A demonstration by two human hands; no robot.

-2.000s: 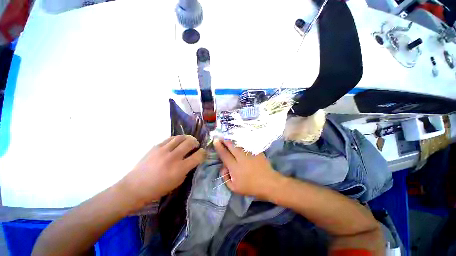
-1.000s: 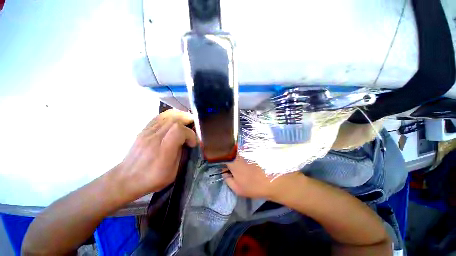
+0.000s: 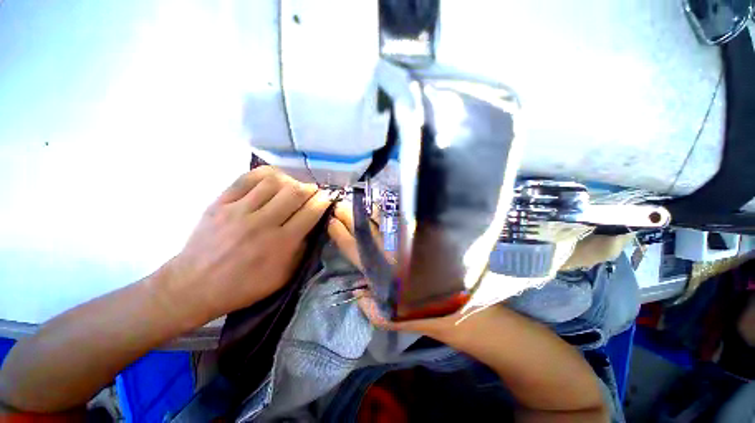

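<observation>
My left hand (image 3: 248, 240) pinches the edge of a dark brown strip (image 3: 263, 330) beside the needle area. The strip runs down toward my lap. The grey-blue denim garment (image 3: 319, 330) lies right of it, bunched under my right arm. My right hand (image 3: 364, 273) is partly hidden behind the chrome guard (image 3: 464, 190); its index finger reaches the seam beside my left fingertips. A thin two-pronged metal tool (image 3: 348, 292) sticks out from its curled fingers. The needle and presser foot (image 3: 364, 198) are small and partly covered.
The white machine head (image 3: 596, 91) fills the top, close above my hands. Right of the guard are a spring and ribbed knob (image 3: 523, 258), with cream threads (image 3: 497, 301) below. The white table (image 3: 99, 206) lies left. Blue bins (image 3: 157, 382) stand below its edge.
The view has moved closer and shifted, so the guard looks larger and farther right. Both hands remain at the seam; more of my right index finger shows left of the guard.
</observation>
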